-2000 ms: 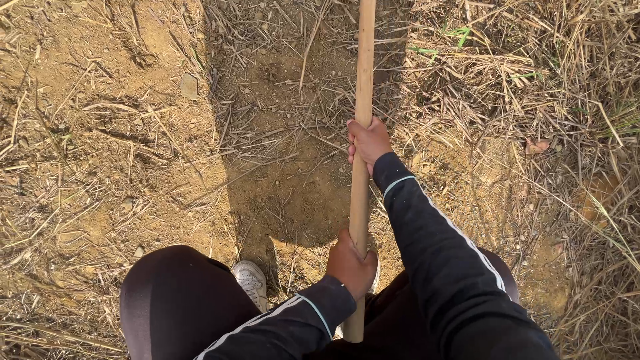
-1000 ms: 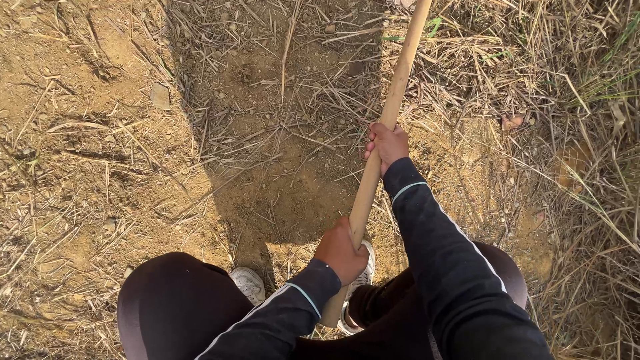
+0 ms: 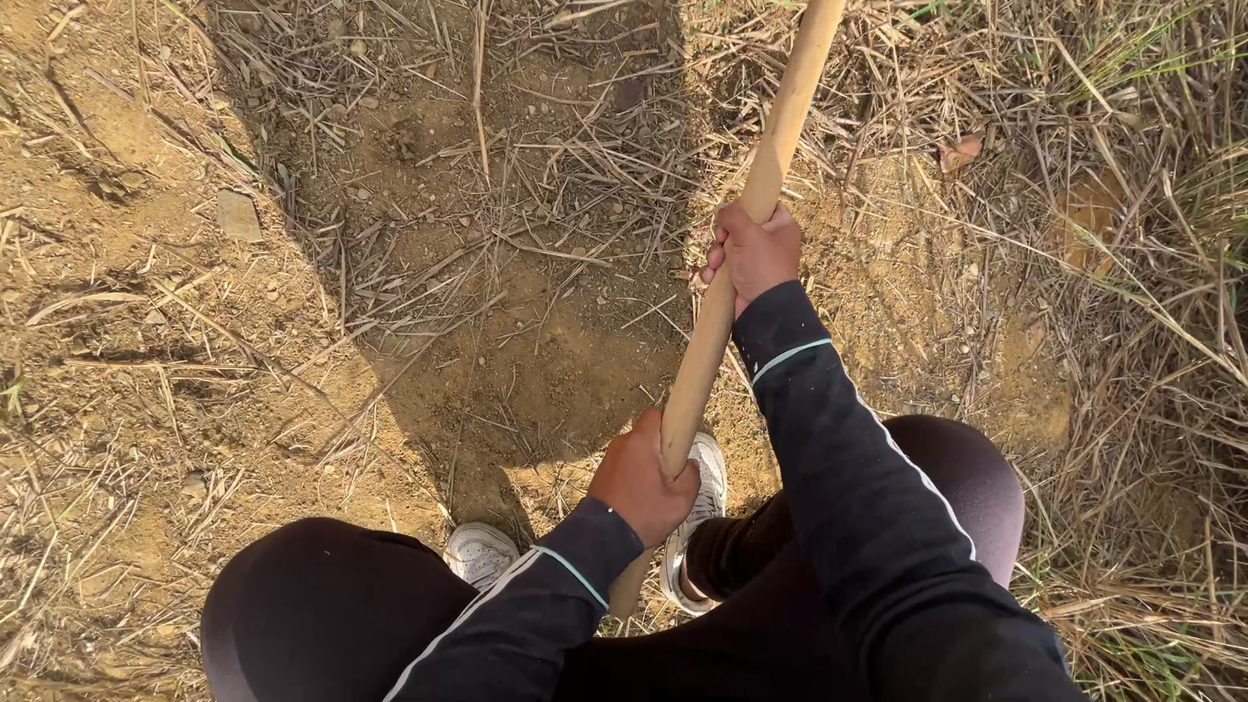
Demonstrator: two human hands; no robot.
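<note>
A long, pale wooden handle [image 3: 704, 356] slants from between my knees up to the top edge, where its far end passes out of view. Near its lower end my left hand [image 3: 645, 478] is wrapped around the wood, and a short butt sticks out below the fist. Farther up the shaft, my right hand [image 3: 756, 249] grips it with fingers curled around. Whatever the handle may carry at its far end is hidden beyond the frame.
Dry soil [image 3: 556, 370] strewn with cut straw lies ahead, partly under my shadow. Thicker dry grass [image 3: 1170, 322] with green blades borders the right. A flat stone [image 3: 238, 215] lies at the left. My white shoes [image 3: 481, 554] stand on the ground below.
The handle stood nearly upright in the view two seconds ago; its upper end has since swung to the right. Both hands have kept hold of it.
</note>
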